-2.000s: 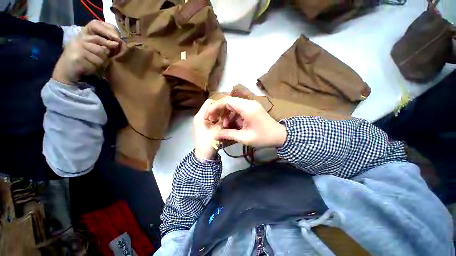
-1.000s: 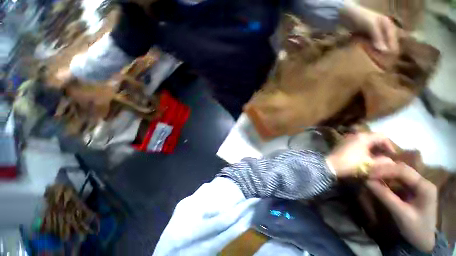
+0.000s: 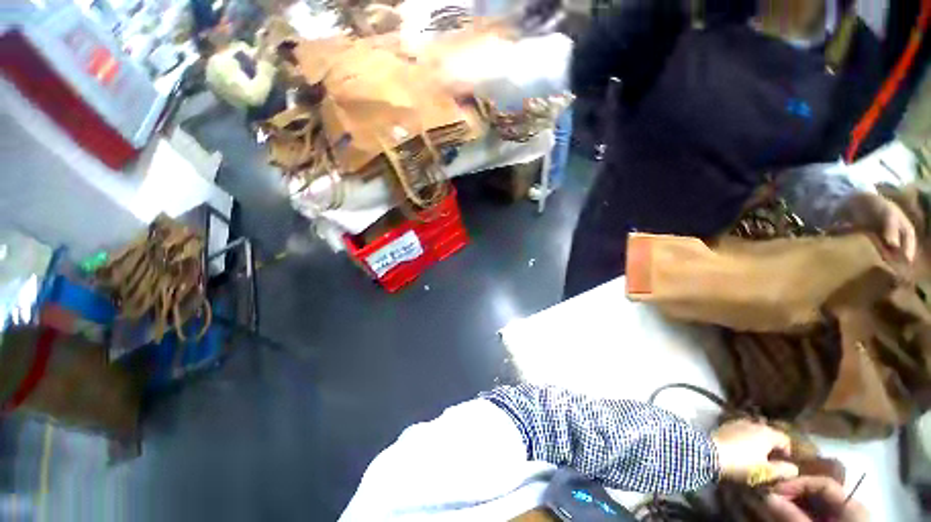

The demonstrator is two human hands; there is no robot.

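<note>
A small dark-brown bag point(image 3: 737, 500) lies bunched at the table's front edge, low at right. My left hand point(image 3: 753, 452), in a checked sleeve with something yellow at a finger, is closed on its cloth. My right hand point(image 3: 819, 498) is beside it, cut by the lower edge, fingers bent at the bag. A thin dark line shows near its fingertips; what it holds is unclear. A large tan bag point(image 3: 761, 285) with an orange-brown end lies behind my hands.
A person in a dark apron point(image 3: 704, 133) stands across, a hand on the large bag. A white side table point(image 3: 510, 153) at upper middle bears stacked brown bags, with a red packet point(image 3: 408, 250) below. A rack with brown straps point(image 3: 158, 270) stands at left. Grey floor lies between.
The view has swung left, showing the side table and floor; my hands now appear low at right. They stay close together at the small bag.
</note>
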